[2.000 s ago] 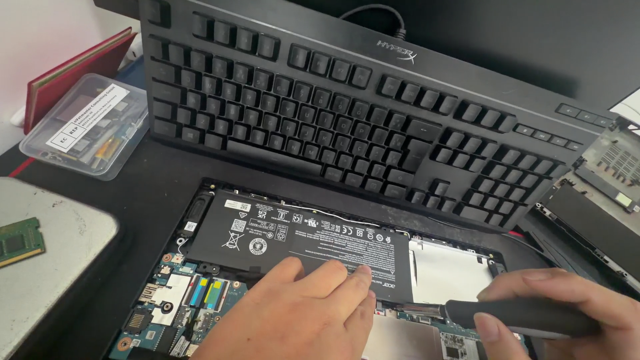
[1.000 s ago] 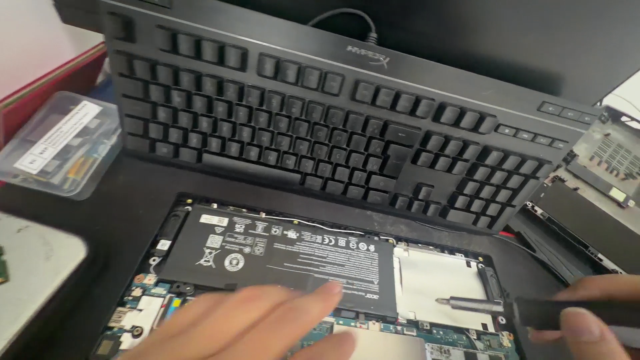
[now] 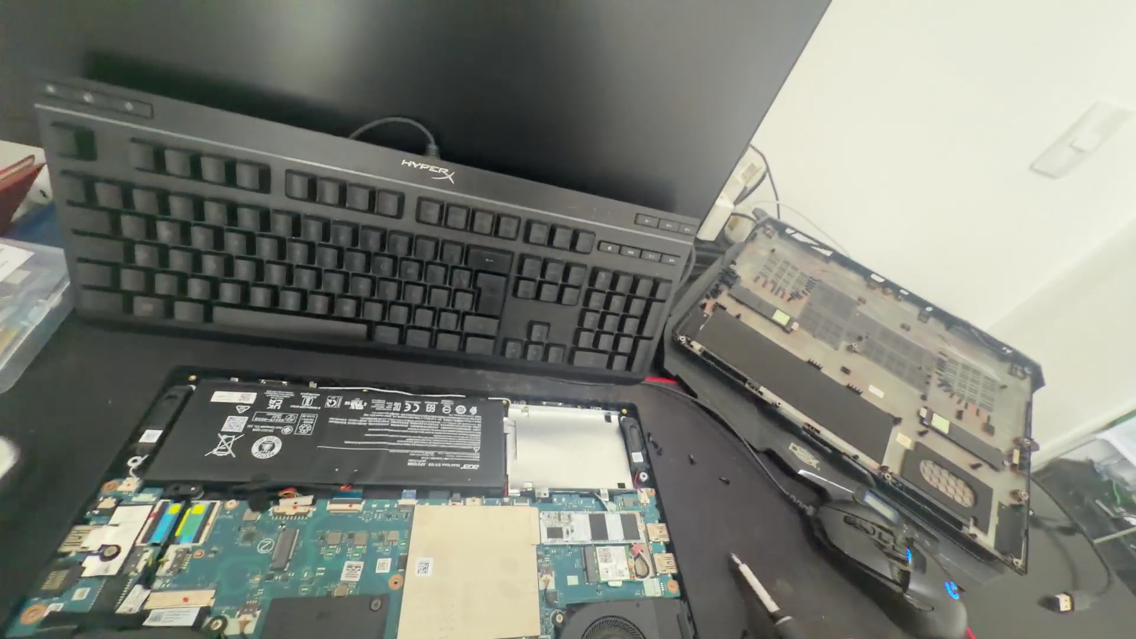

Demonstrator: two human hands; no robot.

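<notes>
Neither my left hand nor my right hand shows in the head view. An opened laptop base lies on the desk, its black Acer battery (image 3: pixel 337 439) along the far side and a bare metal bay (image 3: pixel 568 448) to the battery's right. Nearer are the green-blue motherboard (image 3: pixel 337 550), a beige metal plate (image 3: pixel 469 568), an M.2 drive (image 3: pixel 593 528), a wireless card (image 3: pixel 611 563) and a cooling fan (image 3: pixel 612 626). A screwdriver (image 3: pixel 756 586) lies right of the laptop, its handle cut off by the bottom edge. Small screws (image 3: pixel 692 460) lie loose nearby.
A black HyperX keyboard (image 3: pixel 355 240) leans against a monitor (image 3: pixel 444 80) behind the laptop. At right, the laptop's bottom cover (image 3: pixel 852 355) lies inside up, with a mouse (image 3: pixel 887 559) and a USB plug (image 3: pixel 1061 602) near it. A clear plastic box (image 3: pixel 35 311) sits far left.
Both hands have left the view. The screwdriver, in my right hand over the laptop before, now lies on the desk. The view has swung right.
</notes>
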